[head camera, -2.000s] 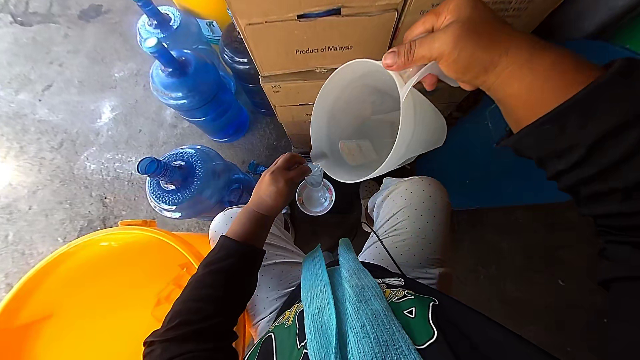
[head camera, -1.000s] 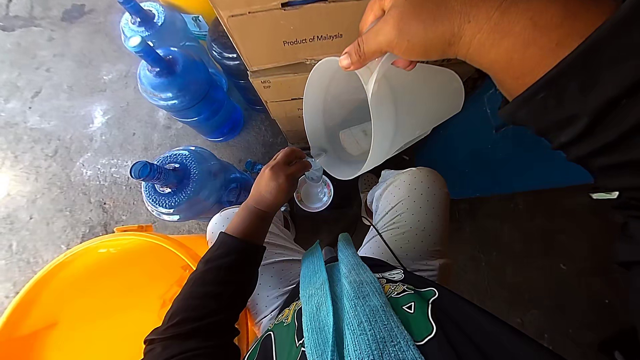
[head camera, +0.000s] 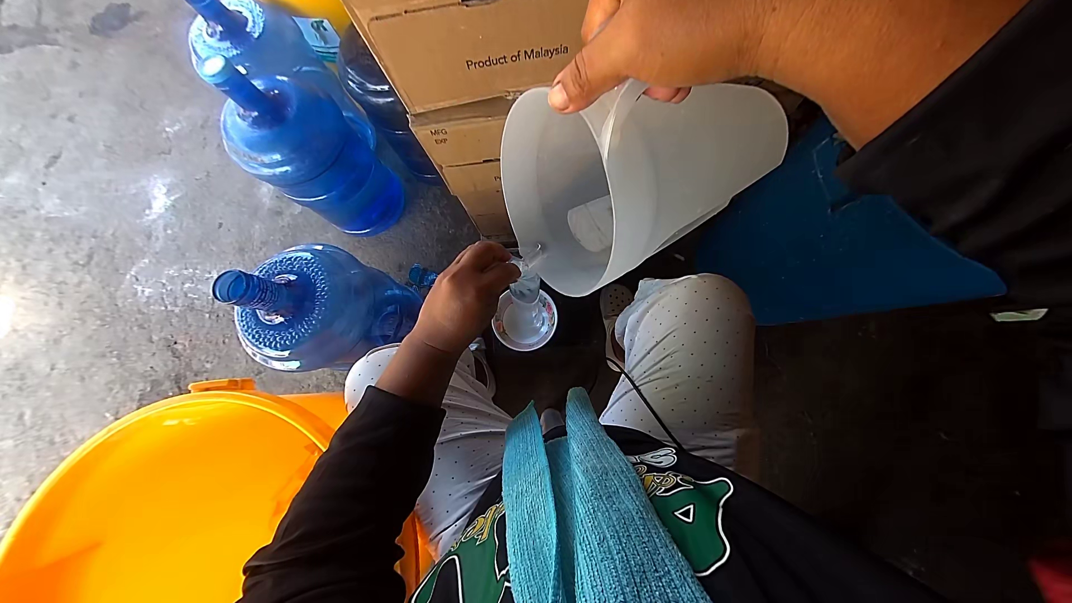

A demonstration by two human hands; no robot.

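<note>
My right hand [head camera: 653,50] grips the handle of a translucent white plastic pitcher [head camera: 703,151], which is tipped with its mouth toward the left. My left hand [head camera: 471,293] pinches the top of a small clear plastic bag [head camera: 526,287] at the pitcher's lip. The bag's lower part hangs over a small round bowl [head camera: 536,333] with a patterned rim, between my knees. Clear liquid seems to be in the bag; whether any is flowing cannot be told.
Blue water jugs [head camera: 310,159] stand on the concrete floor at the upper left, with another blue jug [head camera: 327,310] nearer. Cardboard boxes [head camera: 477,50] are stacked ahead. A large orange tub [head camera: 167,494] sits at the lower left. A flat blue surface [head camera: 846,251] lies to the right.
My right hand has tipped the pitcher further, from leaning to nearly lying on its side. My left hand keeps its hold on the bag above the bowl.
</note>
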